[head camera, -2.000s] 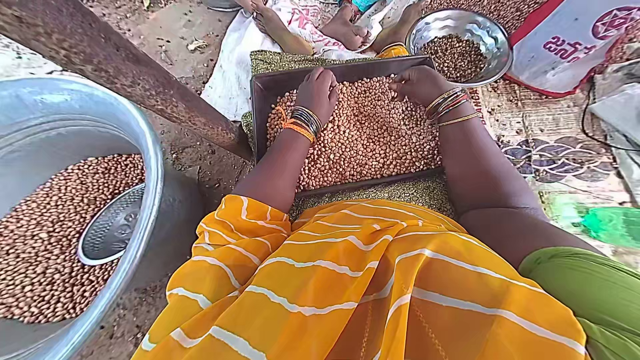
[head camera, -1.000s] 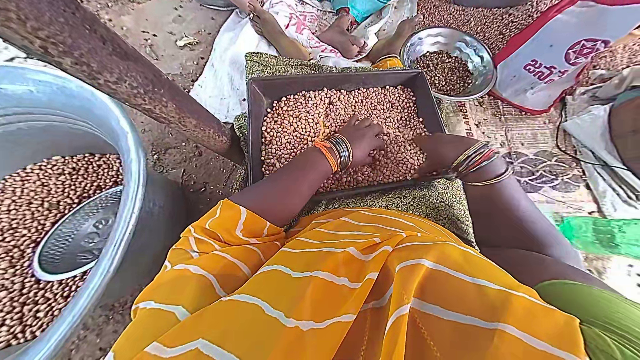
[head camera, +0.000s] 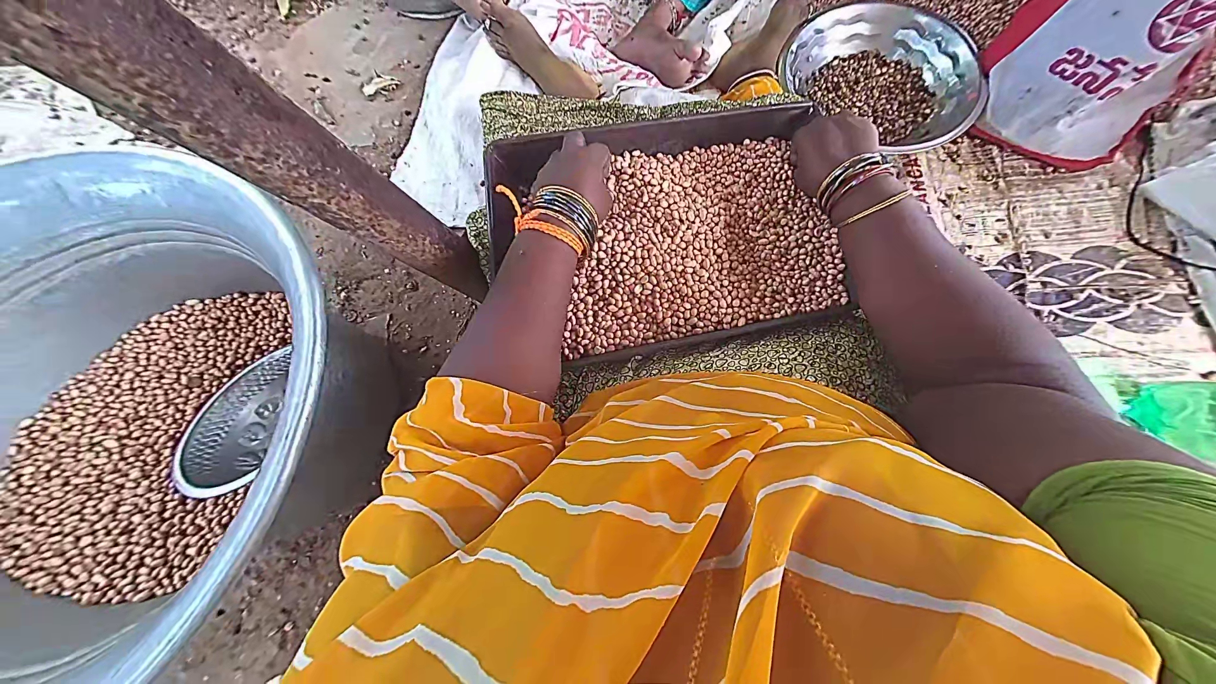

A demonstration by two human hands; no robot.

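Note:
A dark rectangular tray (head camera: 665,133) lies on patterned cloth in front of my lap, holding a thick layer of light brown nuts or seeds (head camera: 703,237). Inside its left part is my left hand (head camera: 578,176), with curled fingers at the edge of the layer; whether it grasps any cannot be made out. My right hand (head camera: 832,147) is bent over the tray's far right corner, its fingertips hidden. A shallow hollow shows in the layer between the hands.
At left stands a big metal pot (head camera: 309,380) with more nuts or seeds and a perforated metal dish (head camera: 236,427). A rusty pole (head camera: 285,142) slants beside it. Beyond the tray are a steel bowl (head camera: 964,85), a printed sack (head camera: 1073,85) and other people's bare feet (head camera: 665,47).
My left hand has moved from the middle of the layer to the tray's left part. My right hand has moved from the near right side up to the far right corner.

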